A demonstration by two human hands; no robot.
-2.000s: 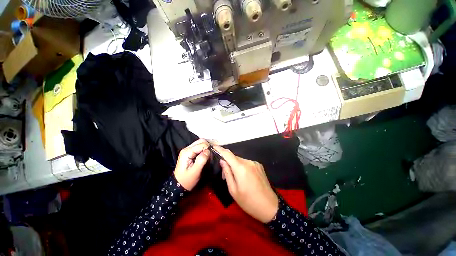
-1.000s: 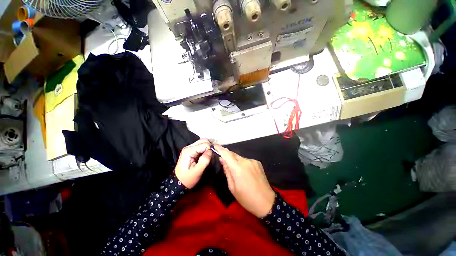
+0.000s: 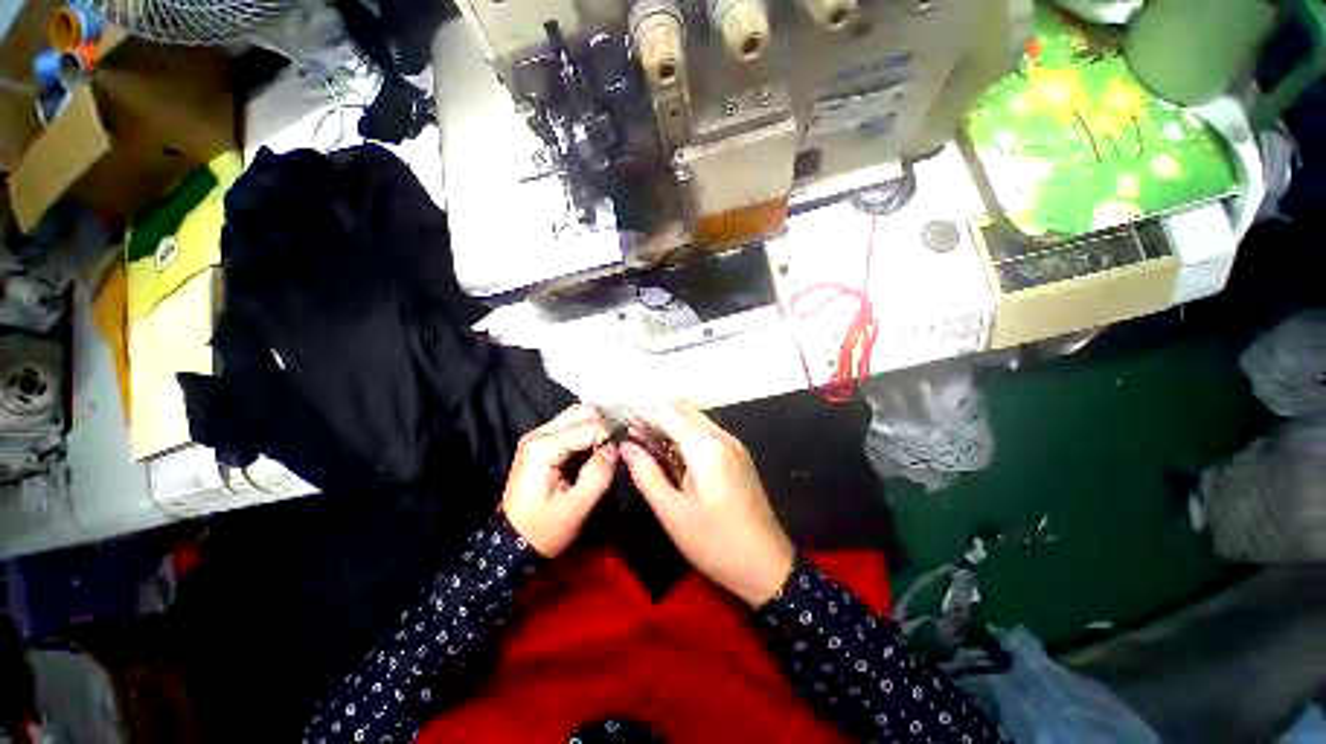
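Observation:
A black garment (image 3: 356, 313) lies piled on the table left of the machine and runs down to my lap. My left hand (image 3: 557, 480) pinches a small black edge of it between thumb and fingers, at the table's front edge. My right hand (image 3: 708, 497) is right beside it, thumb and fingertips on the same edge, the fingertips nearly touching the left ones. Something small and dark shows under my right fingers; I cannot tell what it is. The cream overlock machine (image 3: 858, 109) stands behind my hands, with its dark needle area (image 3: 582, 138) at its left front.
Red thread (image 3: 844, 342) hangs at the table's front edge. A green floral pad (image 3: 1091, 138) and a green flask (image 3: 1195, 44) are at the right. A cardboard box (image 3: 146, 124), a yellow-green packet (image 3: 178, 233) and a wire fan are at the left. Cloth scraps lie on the green floor.
My right hand has turned more upright and its thumb has come up to the pinched edge beside my left fingertips. My left hand has hardly moved. The garment pile lies as before.

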